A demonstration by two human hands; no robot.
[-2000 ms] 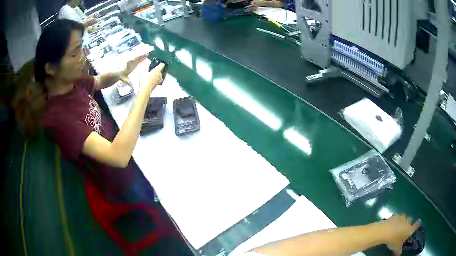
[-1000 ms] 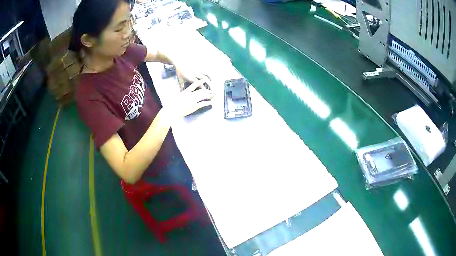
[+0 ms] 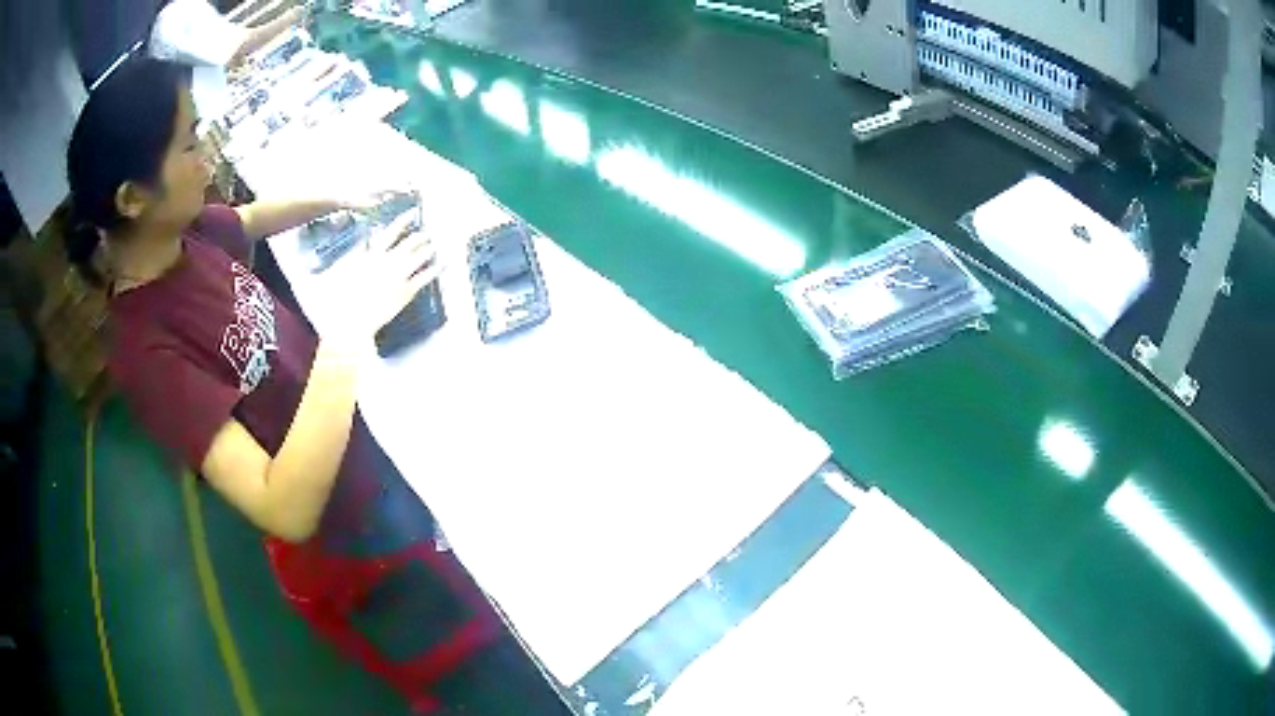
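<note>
Neither of my hands is in the picture. A pile of bagged phone housings [image 3: 895, 301] in shiny clear plastic lies on the green conveyor belt [image 3: 965, 420], right of centre. White foam mat [image 3: 895, 616] covers the bench nearest me, and a second white mat [image 3: 601, 476] lies beyond it. A strip of clear tape [image 3: 727, 595] spans the gap between the two mats. A black phone housing [image 3: 508, 283] lies unbagged on the far mat.
A person in a dark red shirt [image 3: 245, 336] sits at the left, hands over housings [image 3: 415, 319]. A red stool [image 3: 399, 616] stands below. A white bagged item [image 3: 1070, 249] lies beyond the belt, near a metal post [image 3: 1205, 224]. More bagged parts [image 3: 301, 91] lie at the far end.
My forearm and hand, seen at the lower right two seconds ago, are out of view. The view has shifted, and the bagged pile now appears farther left and higher. The seated person's hands have moved.
</note>
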